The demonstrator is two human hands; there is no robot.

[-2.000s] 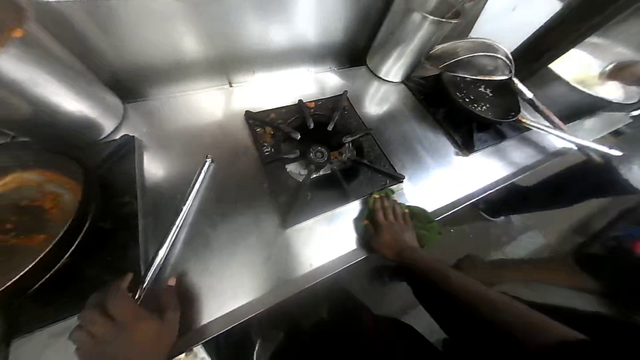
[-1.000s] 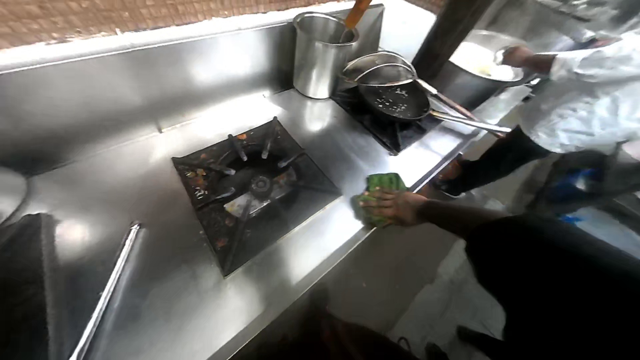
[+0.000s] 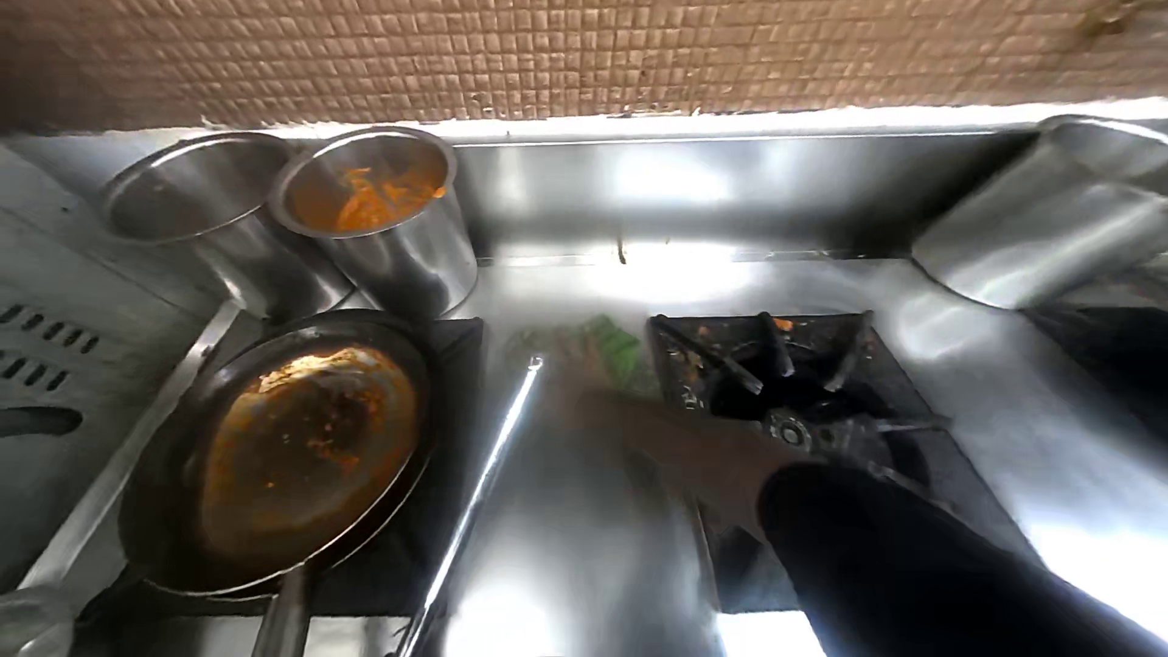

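My right hand (image 3: 584,365), blurred by motion, is on a green cloth (image 3: 616,351) on the stainless steel counter (image 3: 566,538), between the two burners. The dark sleeve of that arm crosses the right burner grate (image 3: 785,365). Just left of the hand lies a long thin metal rod (image 3: 484,479), its far end close to the cloth. My left hand is out of view. A dark frying pan (image 3: 310,447) with orange-brown residue sits on the left burner.
Behind the pan stand a steel pot (image 3: 274,265) and another steel pot holding orange food (image 3: 420,255). A long-handled metal ladle (image 3: 137,447) lies left of the pan. A steel pot (image 3: 1031,228) stands at the right, before the steel backsplash (image 3: 766,196).
My right hand and the green cloth have moved from the counter's front edge, right of the burner, to its left side. The view has swung left. My left hand, seen earlier near the rod, has left view.
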